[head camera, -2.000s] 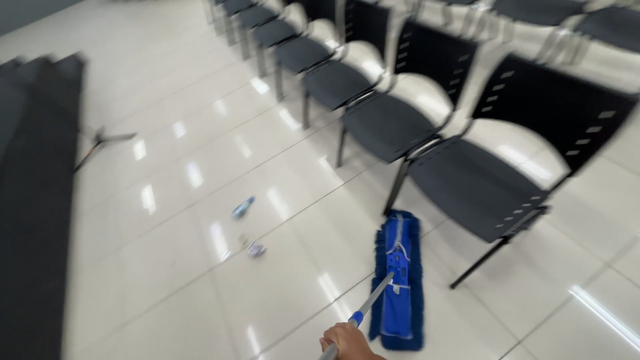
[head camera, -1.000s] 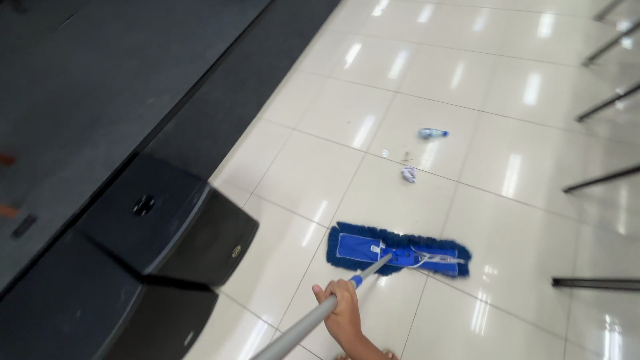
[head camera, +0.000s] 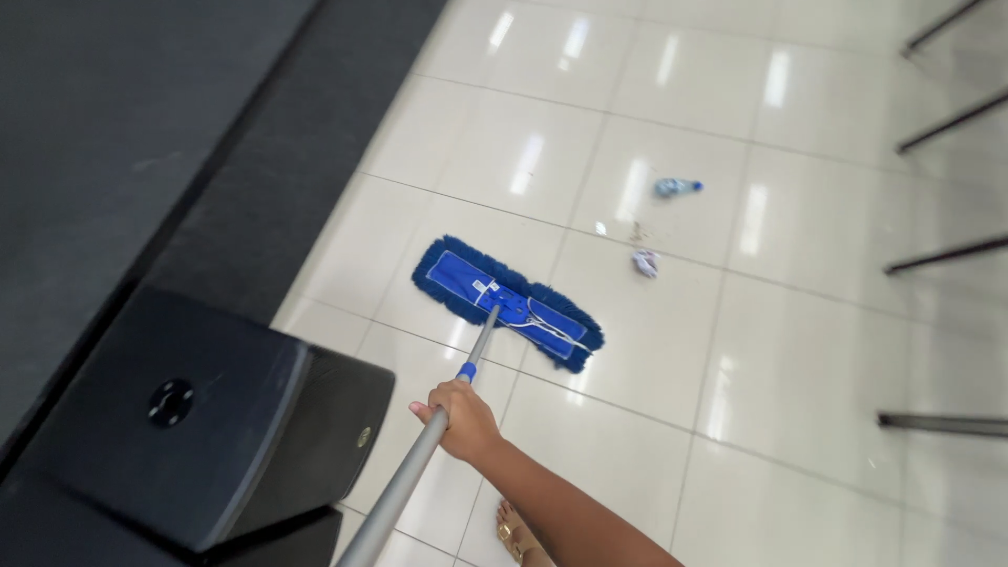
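Note:
My right hand (head camera: 463, 417) is closed around the grey metal handle (head camera: 402, 482) of a dust mop, just below its blue collar. The handle runs from the bottom edge up to the mop's blue fringed head (head camera: 508, 303), which lies flat and slanted on the tiles. White strings lie across the head's right half. Beyond and to the right of it are a crumpled paper (head camera: 646, 263), small crumbs (head camera: 639, 233), a small white scrap (head camera: 601, 228) and a clear plastic bottle (head camera: 677, 187) with a blue cap, lying on its side. My left hand is outside the view.
Two black loudspeakers, the upper one (head camera: 236, 425) most visible, stand at the lower left beside a dark raised platform (head camera: 268, 157). Black chair legs (head camera: 949, 256) reach in from the right edge. A sandalled foot (head camera: 516, 531) shows at the bottom, on glossy white tiles.
The mop head has moved left, away from beside the chairs, to near the platform and loudspeakers, and has turned. My right hand keeps its hold. The view has swung left since the oldest frame.

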